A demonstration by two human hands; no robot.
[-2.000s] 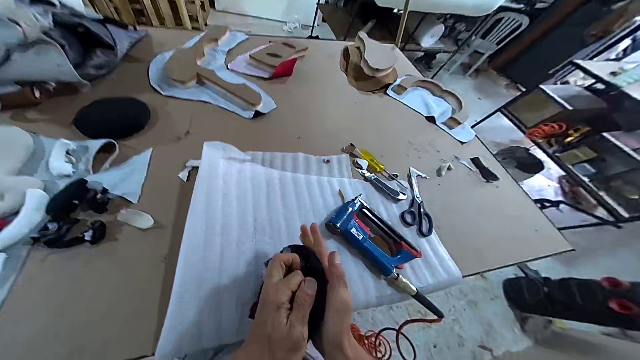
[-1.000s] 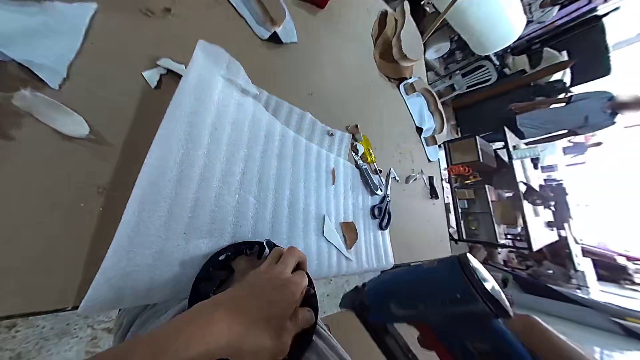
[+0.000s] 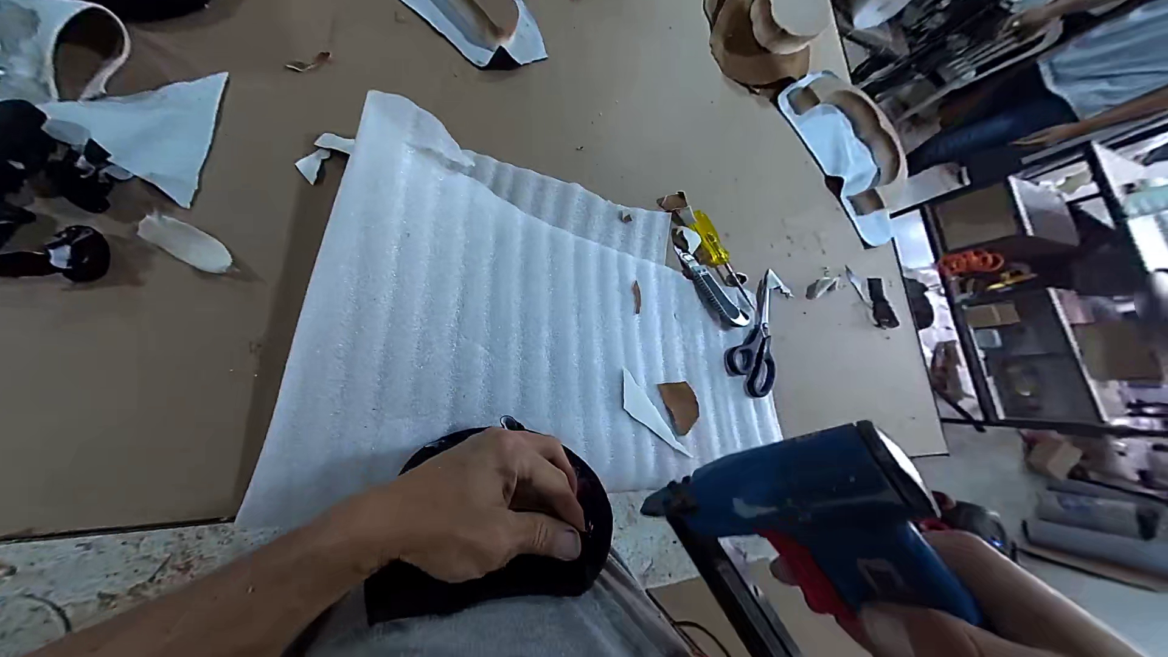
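My left hand [image 3: 497, 506] grips a black padded piece [image 3: 593, 493] that rests on my lap against the table's front edge, its thumb and fingertips pressed into the middle. To the right, my right hand [image 3: 940, 593] is wrapped around the handle of a blue pneumatic staple gun [image 3: 803, 484]; a finger lies near its red trigger. The gun's nose points left, a short way from the black piece and apart from it. Beyond both hands, a white foam sheet [image 3: 474, 319] covers part of the table, with a white scrap [image 3: 650, 415] and a brown scrap [image 3: 679, 407] on it.
Scissors [image 3: 756, 351], a utility knife [image 3: 712, 287] and a yellow-handled screwdriver [image 3: 710, 239] lie at the sheet's right edge. Shaped pieces [image 3: 844, 146] sit at the back right. Black and white scraps [image 3: 182, 242] lie left. A person [image 3: 1077, 78] stands beyond the table, near shelves [image 3: 1013, 310].
Two seconds ago the staple gun lay on the foam sheet and both hands were on the black piece. Now my right hand holds the gun. The view has turned strongly.
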